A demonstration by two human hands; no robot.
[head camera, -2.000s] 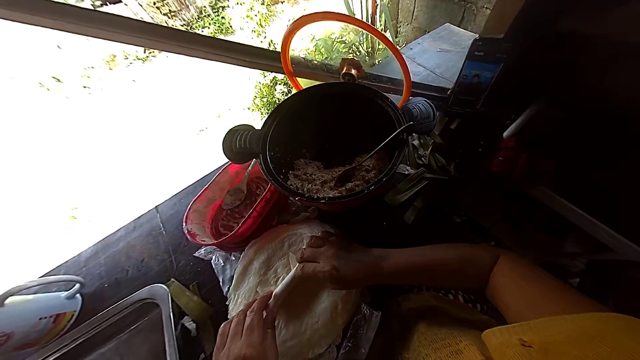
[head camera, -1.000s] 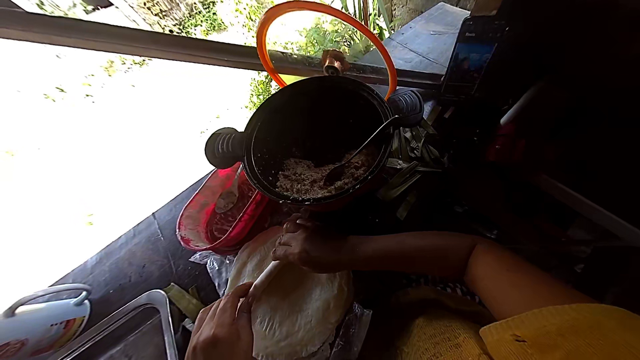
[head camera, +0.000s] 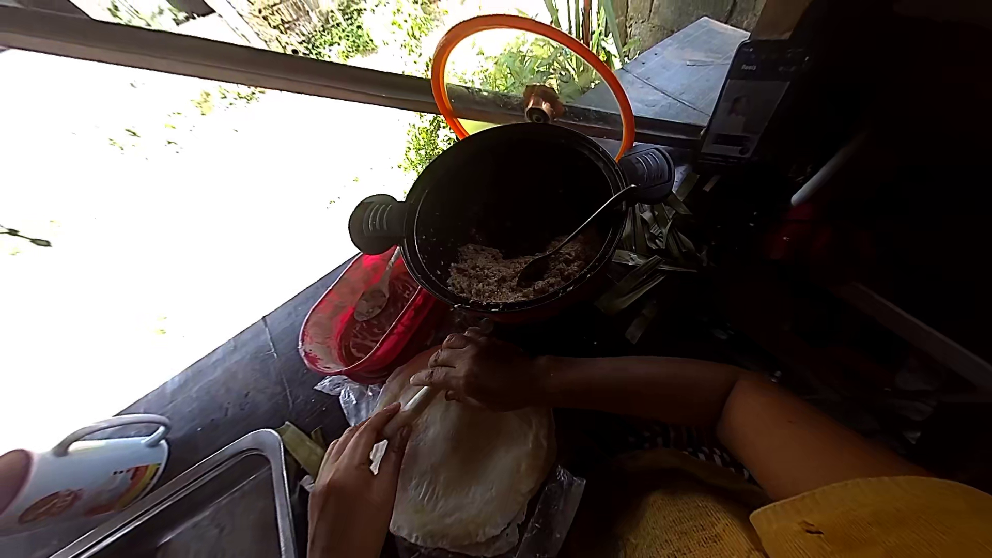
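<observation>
A round sheet of pale dough (head camera: 473,473) lies on clear plastic (head camera: 564,496). Across its upper left part runs a thin whitish rod, perhaps a rolling pin (head camera: 419,400). My left hand (head camera: 358,473) grips the lower end and my right hand (head camera: 484,370) is closed over the upper end. Just beyond my hands stands a black pot (head camera: 527,306) with a crumbly filling (head camera: 504,273) and a metal spoon (head camera: 593,218) leaning on its rim. Beside the pot is a red plastic container (head camera: 325,341) with a spoon (head camera: 372,301) and wet residue.
At the lower left are a metal tray (head camera: 271,457) and a white mug (head camera: 116,473) bearing a printed design. An orange ring (head camera: 626,101) stands behind the pot. Leaf strips (head camera: 655,232) lie right of it, near a phone (head camera: 748,101). A ledge bar (head camera: 310,77) crosses the top.
The rod and both hands have shifted toward the upper left part of the dough, which now shows more of its surface below them.
</observation>
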